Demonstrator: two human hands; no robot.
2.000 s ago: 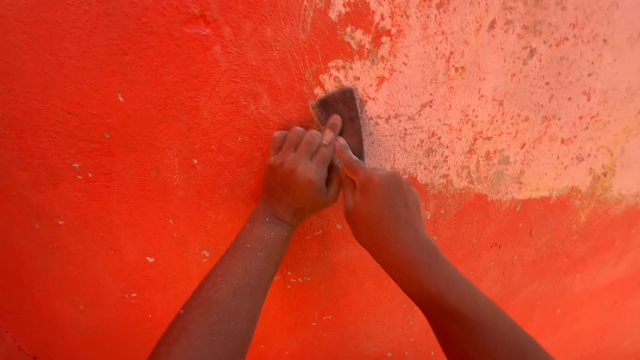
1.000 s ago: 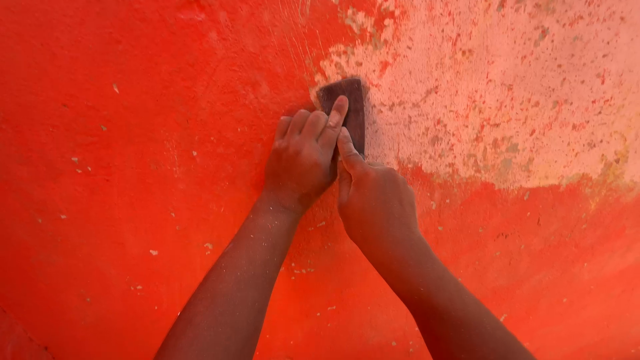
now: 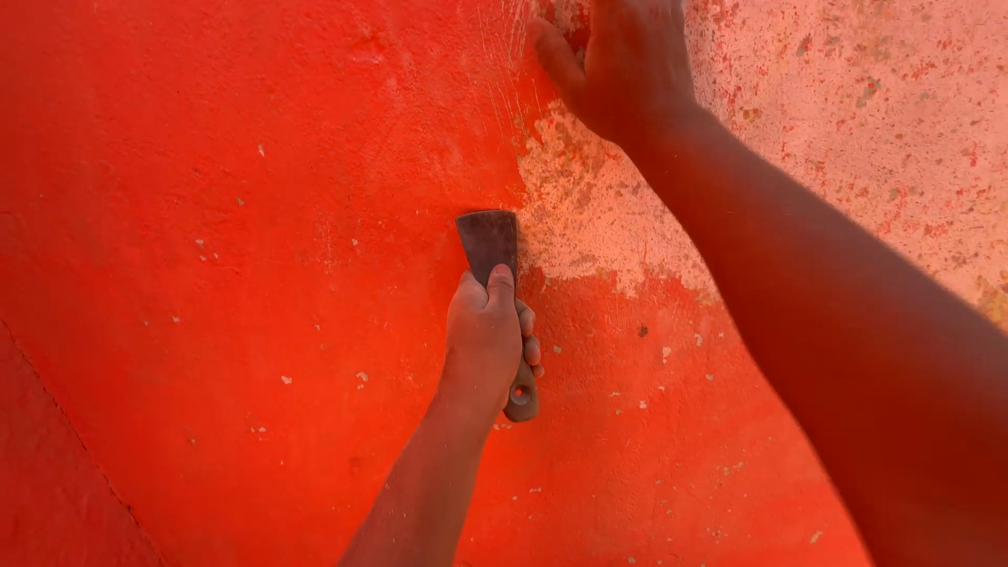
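Observation:
My left hand [image 3: 490, 335] is closed around the handle of a paint scraper [image 3: 490, 240], thumb at the base of the blade. The dark, wide blade points up, its edge at the red painted wall [image 3: 276, 260] just left of a scraped pale pink patch [image 3: 614, 213]. A hole shows in the handle's lower end. My right hand [image 3: 630, 67] is higher up and to the right, over the border of red and pink, with its thumb spread and nothing seen in it. Its fingertips are cut off by the top of the view.
A larger pale, speckled stretch of wall [image 3: 882, 102] fills the upper right, behind my right forearm. Small chips mark the red paint. Thin scratches run down near the top middle. A dark crack [image 3: 79, 441] slants across the lower left.
My right hand has left the scraper and moved up and to the right. My left hand, earlier beside the blade with the right hand at the tool, now grips the handle alone.

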